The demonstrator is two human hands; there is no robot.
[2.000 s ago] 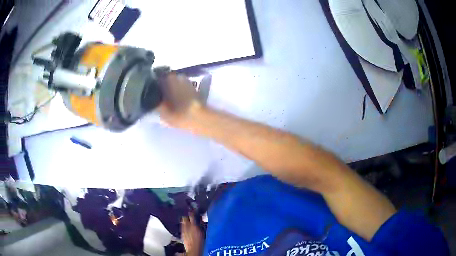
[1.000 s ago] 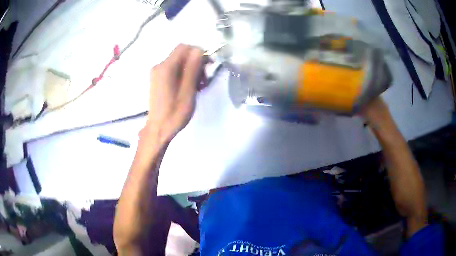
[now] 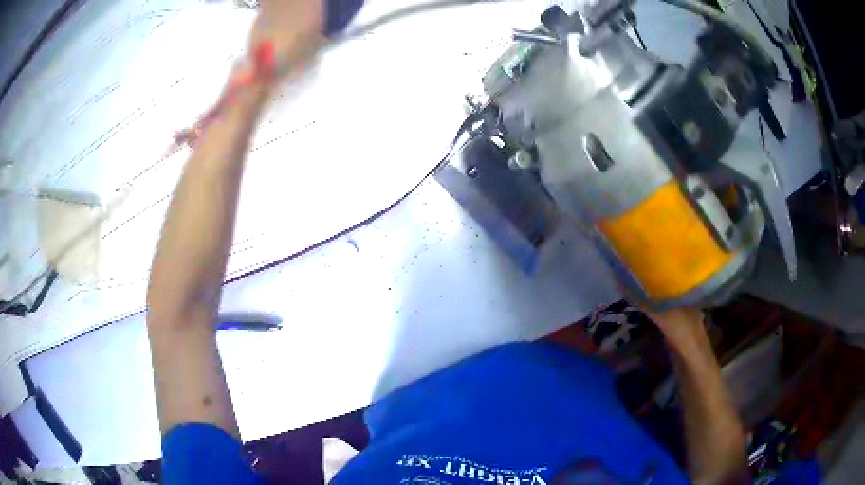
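Observation:
The straight-knife cutting machine (image 3: 616, 161), with a silver motor body and orange band, stands tilted at right; its flat metal base plate (image 3: 498, 194) lies at the cut edge of the paper marker (image 3: 351, 123). My right hand (image 3: 675, 317) is behind the motor's near end, on the machine, its fingers mostly hidden. My left hand (image 3: 289, 28) is stretched far forward over the paper, blurred at the top edge; its fingertips are not clear. A dark navy block end (image 3: 341, 14) shows beside it. A thin dark edge of fabric runs under the paper.
The grey cord (image 3: 408, 11) crosses the top, with a red-taped part by my left forearm. A blue pen (image 3: 251, 323) lies beside that forearm. A cream block (image 3: 71, 237) is at left. Dark scraps (image 3: 778, 360) lie below the table at right.
The machine has gone from left to right and turned, with my right hand on it. My left hand came up from below the table and has reached farther forward.

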